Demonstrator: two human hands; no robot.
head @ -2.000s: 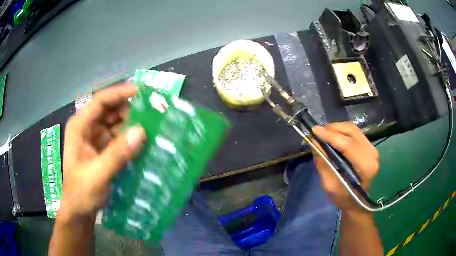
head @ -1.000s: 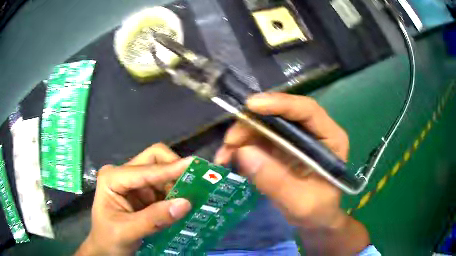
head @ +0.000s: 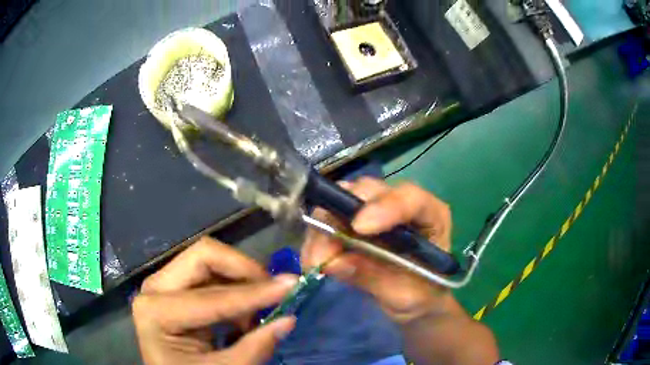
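My left hand [head: 214, 306] grips a green PCB panel [head: 296, 296] between thumb and fingers at the lower middle. The panel is seen nearly edge-on. My right hand [head: 388, 249] holds the black soldering iron [head: 370, 224], and its fingertips also touch the panel's near corner. The iron's metal tip and guide tube point up and left, over the rim of the pale-yellow dross cup [head: 221, 89]; whether they touch it I cannot tell. Silvery bits lie in the cup.
Another green panel [head: 77, 199] lies on the black bench [head: 157, 185], beside an off-white strip [head: 34, 264] and a further green strip [head: 11, 314]. A yellow sponge [head: 369, 51] sits in its tray. The iron's cable [head: 552, 142] loops at right. A blue stool [head: 285, 262] shows below the bench.
The panel has turned from face-on to nearly edge-on. Over two seconds, my right hand came left to the panel with the iron, and the head view shifted.
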